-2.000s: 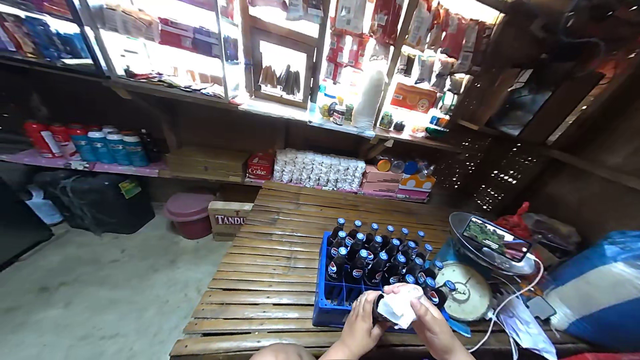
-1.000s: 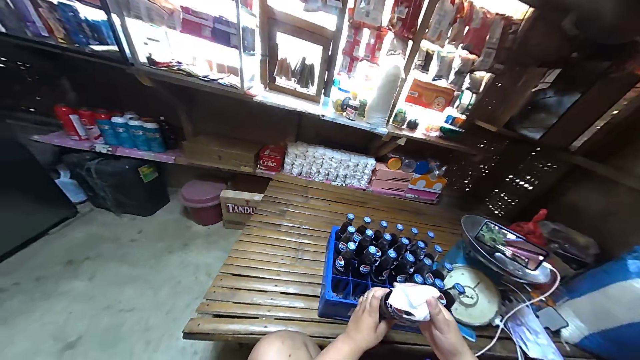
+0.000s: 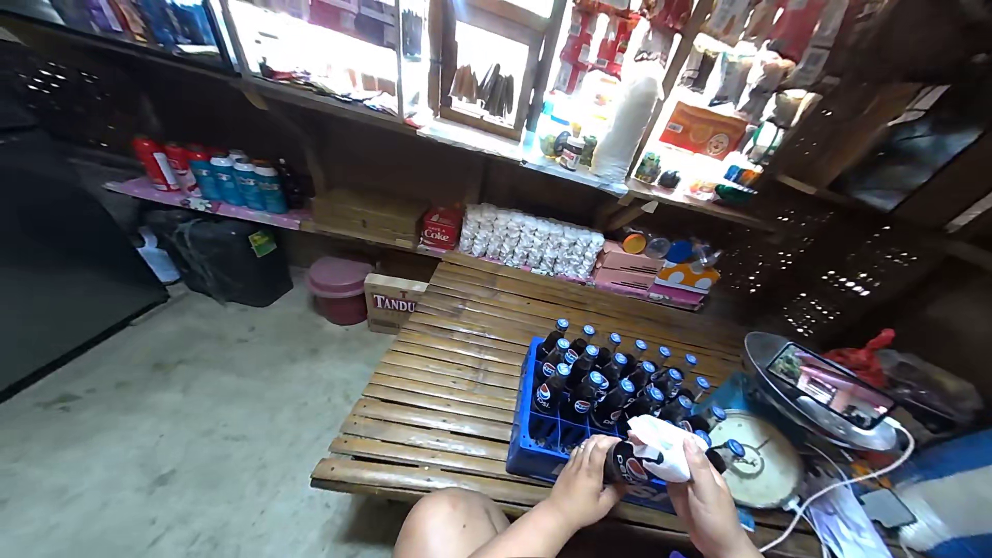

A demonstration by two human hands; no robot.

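Note:
My left hand (image 3: pixel 585 480) grips the lower part of a dark glass Pepsi bottle (image 3: pixel 626 463), held tilted over the near edge of a blue plastic crate (image 3: pixel 521 411). In my right hand (image 3: pixel 709 496) is a white cloth or tissue (image 3: pixel 660 447), pressed around the bottle's upper part. The bottle's blue cap (image 3: pixel 732 448) shows beyond the cloth, to the right. Several capped Pepsi bottles (image 3: pixel 585 399) stand upright in the crate's compartments. Some compartments in the near row hold no bottle.
The crate stands on a bamboo-slat table (image 3: pixel 434 387). At right are a metal scale pan (image 3: pixel 821 395) with a phone (image 3: pixel 831 385) on it, a round dial (image 3: pixel 756 461) and a white cable (image 3: pixel 845 487). Behind are wrapped white packs (image 3: pixel 531 240). A lidded pink bucket (image 3: pixel 339 291) stands on the floor.
The bottle in my left hand now shows its label; two seconds ago its dark base faced the camera. The white cloth has shifted along with my right hand. The view has swung somewhat.

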